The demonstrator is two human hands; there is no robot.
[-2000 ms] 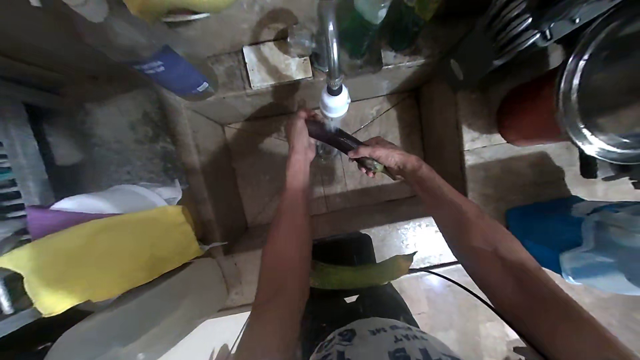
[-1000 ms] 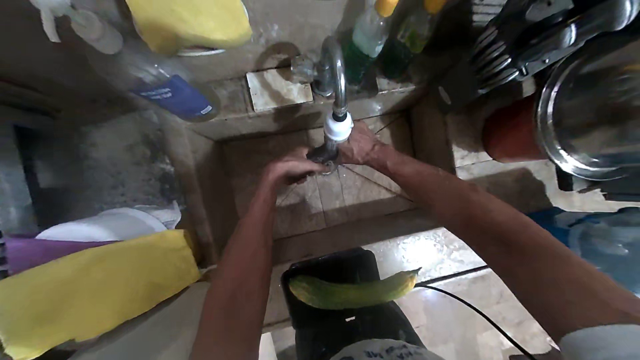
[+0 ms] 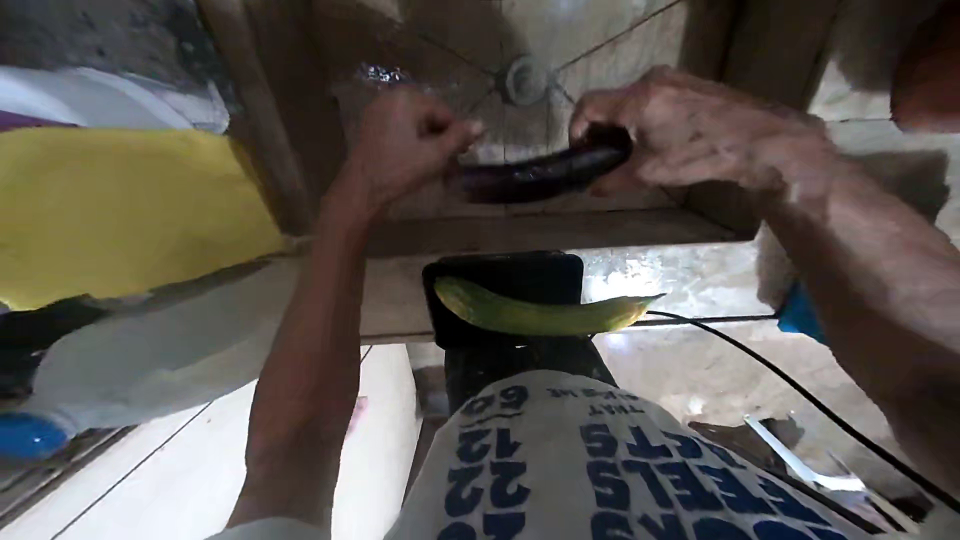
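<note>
A dark purple eggplant (image 3: 536,176) lies level over the tiled sink basin (image 3: 442,225). My right hand (image 3: 660,131) is closed around its right end. My left hand (image 3: 412,139) is by the other end, blurred, with thumb and fingers curled; whether it touches the eggplant is unclear. Nearer to me, a long yellow-green gourd or cucumber (image 3: 532,311) rests across a black container or tray (image 3: 510,266) at the sink's front edge.
The drain (image 3: 525,81) is behind the eggplant. To the left are a yellow cloth or sheet (image 3: 127,210), a white plate-like item (image 3: 97,94) and a large translucent bottle with a blue cap (image 3: 30,433). A black cable (image 3: 787,382) runs right from the tray. A blue item (image 3: 801,315) shows beside my right forearm.
The view has tipped down and nearer. Both hands have come away from beneath the faucet, toward me, with the eggplant. My left hand's grip looks looser than two seconds ago.
</note>
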